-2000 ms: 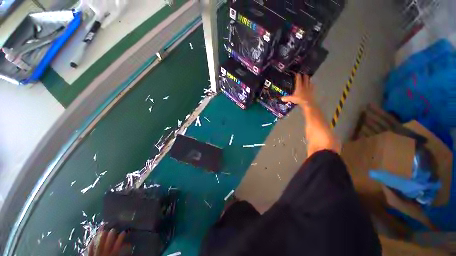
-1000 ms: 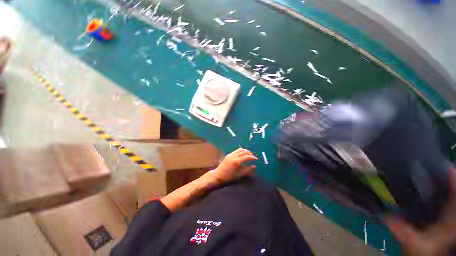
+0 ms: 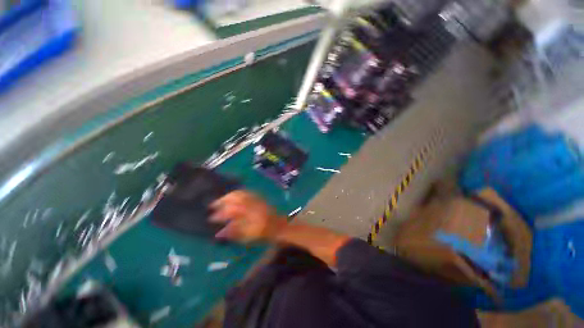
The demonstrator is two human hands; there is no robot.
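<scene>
My right hand (image 3: 243, 216) reaches in from the right and is on the near right side of a dark product box (image 3: 192, 200) on the green bench (image 3: 333, 148). Blur hides whether the fingers grip it or only touch it. Another product box (image 3: 280, 158) with coloured print sits just beyond, apart from the first. At the lower left edge a dark blurred object (image 3: 86, 311) with a pale rim is cut off; I cannot tell what it is. My left hand is not in view.
Stacked product boxes (image 3: 368, 80) stand at the bench's far end, beside a pale post (image 3: 315, 64). White paper scraps lie about. On the right are an open carton (image 3: 435, 224), blue plastic bags (image 3: 515, 163) and striped floor tape (image 3: 398, 195). A blue tray edge (image 3: 41, 45) shows upper left.
The view has swung back from the scale towards the stacked boxes. My right hand, last seen at a blurred bundle of boxes, is now at a box on the bench. My left hand has left the picture.
</scene>
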